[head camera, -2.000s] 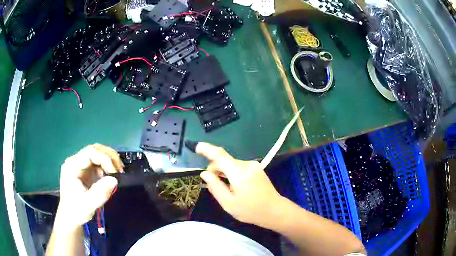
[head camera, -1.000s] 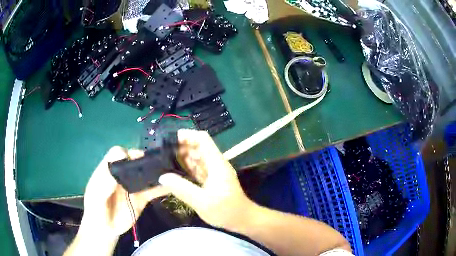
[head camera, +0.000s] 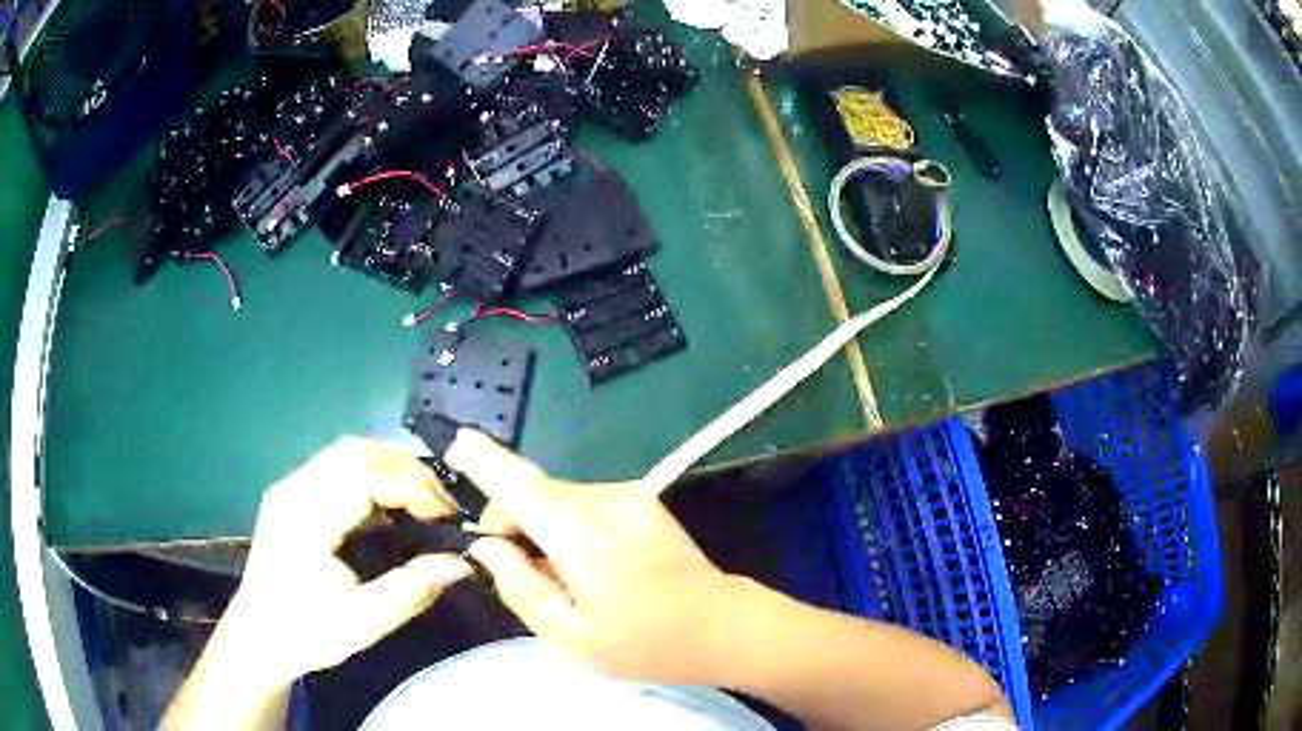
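Observation:
My left hand (head camera: 336, 550) grips a black battery holder (head camera: 400, 537) at the bench's front edge, mostly hidden by the fingers. My right hand (head camera: 586, 557) meets it at the holder's right end, thumb and fingers pinched close together. A black cover sits on a right fingertip. A long cream adhesive strip (head camera: 778, 383) runs from the right hand across the bench to the tape roll (head camera: 845, 217). Whether the right hand pinches the strip or the holder is hidden. Another battery holder (head camera: 478, 383) lies flat just beyond the hands, its plain back up.
Heaped battery holders (head camera: 343, 172) with red leads cover the back left. A wood strip (head camera: 811, 229) divides the green bench (head camera: 685, 186). A shiny plastic bag (head camera: 1157, 200) lies at right over a pale ring. A blue crate (head camera: 935, 550) of black parts stands below the right edge.
The hands came together and tilted the holder down, after its broad back faced up one second ago. The strip now reaches the roll; two seconds ago a short loose end trailed from the right hand.

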